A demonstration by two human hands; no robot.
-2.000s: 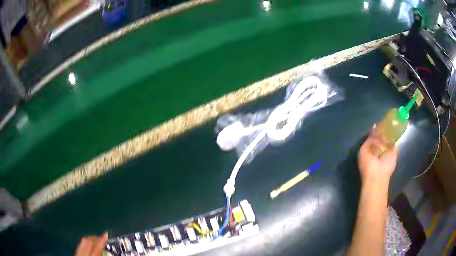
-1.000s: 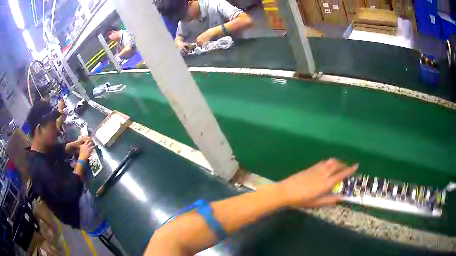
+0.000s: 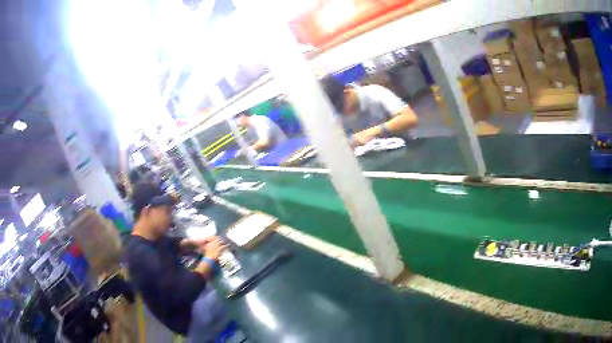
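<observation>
The power strip circuit board [image 3: 533, 254] lies on the green conveyor belt at the right of the head view. It is a long narrow board with a white edge and rows of parts. A round yellow component [image 3: 492, 248] is at its left end, and the white power cord [image 3: 601, 242] leaves its right end toward the picture's edge. Neither of my hands is in view, and nothing touches the board.
A white post [image 3: 355, 194] stands at the rail [image 3: 456, 295] between bench [image 3: 315, 308] and belt. A person in dark clothes [image 3: 164, 268] works at the left beside a shallow box [image 3: 251, 230] and a long black object [image 3: 260, 275]. Two people sit across the belt.
My left hand, which was beside the board on the belt, has left the picture. The view has tilted up and left. The board now shows farther off at the right.
</observation>
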